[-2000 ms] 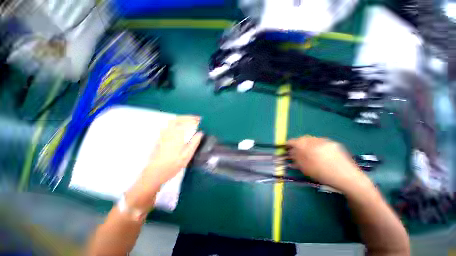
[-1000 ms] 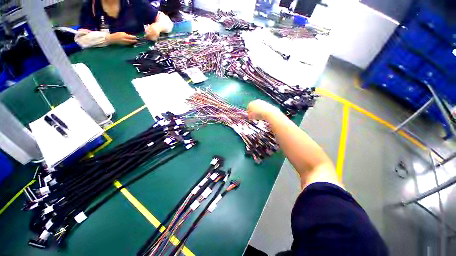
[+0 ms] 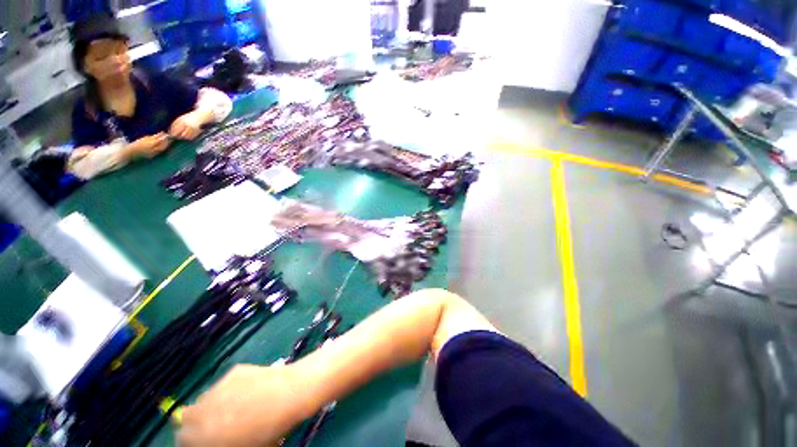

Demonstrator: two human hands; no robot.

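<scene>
My right hand [image 3: 232, 406] is blurred at the bottom left of the picture, with the forearm crossing from the right. Its fingers are cut off or hidden, so I cannot tell if it holds anything. Under the forearm lie dark harness branches [image 3: 325, 325] with small connectors, mostly hidden. A pre-wired bundle [image 3: 367, 240] of thin wires with white labels and dark ends lies beyond the arm. My left hand is not in view.
A black sleeved harness pile [image 3: 166, 349] lies at left. A white sheet [image 3: 223, 223] and a larger wire pile [image 3: 297, 131] lie farther back. Another person [image 3: 131, 113] sits across the bench. The bench edge runs along the right; blue racks [image 3: 647, 70] stand beyond the floor.
My right hand has moved from the pre-wired bundle down and left towards the bottom of the picture. The view has shifted, bringing more of the other person and the floor into view.
</scene>
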